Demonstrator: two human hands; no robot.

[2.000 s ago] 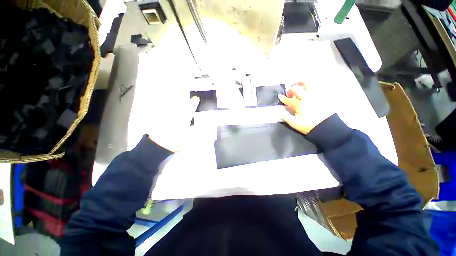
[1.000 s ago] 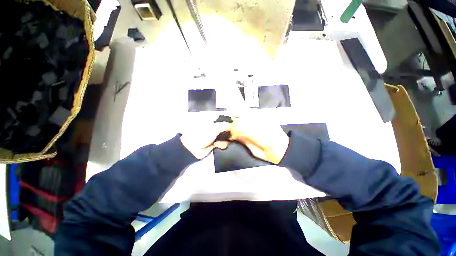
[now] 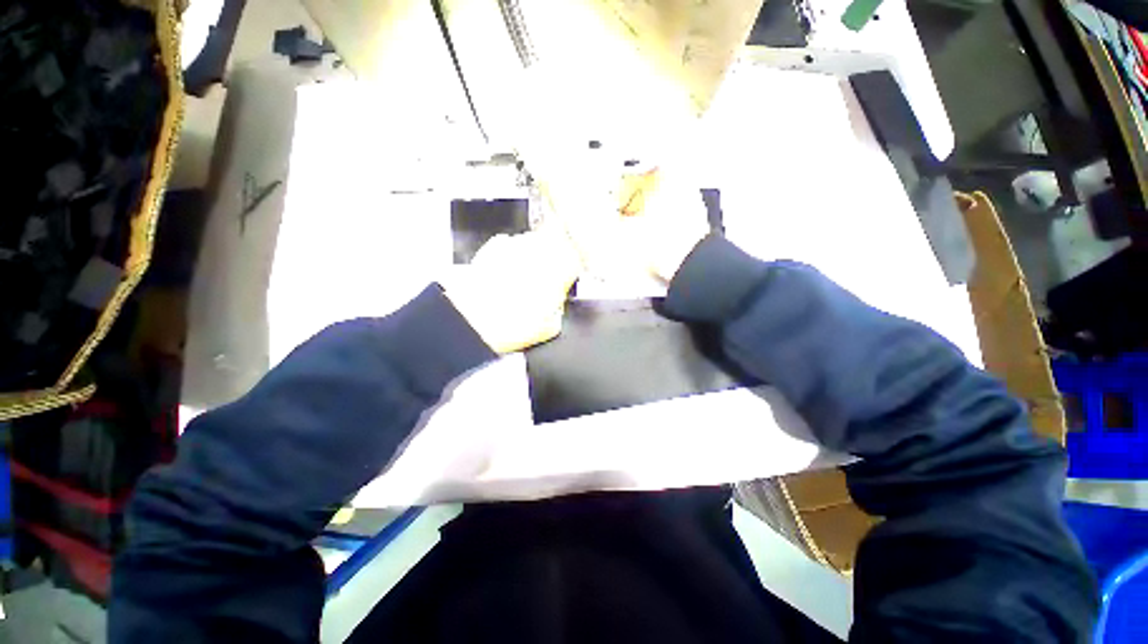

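Note:
A black strip (image 3: 489, 228) lies across under the machine's clamp, its left end showing and a sliver of its right end beside my right sleeve. My left hand (image 3: 519, 287) is in front of the clamp, washed out by glare, its fingers hard to make out. My right hand (image 3: 640, 214) reaches up at the clamp area, also overexposed; whether it holds anything cannot be seen. A black fabric panel (image 3: 630, 359) lies flat in front of the clamp, partly under my right sleeve. The clamp and needle are mostly lost in the bright light.
The cream machine head (image 3: 667, 50) is at top centre. A carton (image 3: 161, 208) of small black pieces stands at left. Black strips (image 3: 900, 126) lie slantwise at the right on the white sheet (image 3: 806, 138). Another brown carton (image 3: 1007, 302) is at the right edge.
My hands met over the black panel one second ago; now my right hand has moved up to the clamp, and my left has moved slightly forward. The view has shifted a little.

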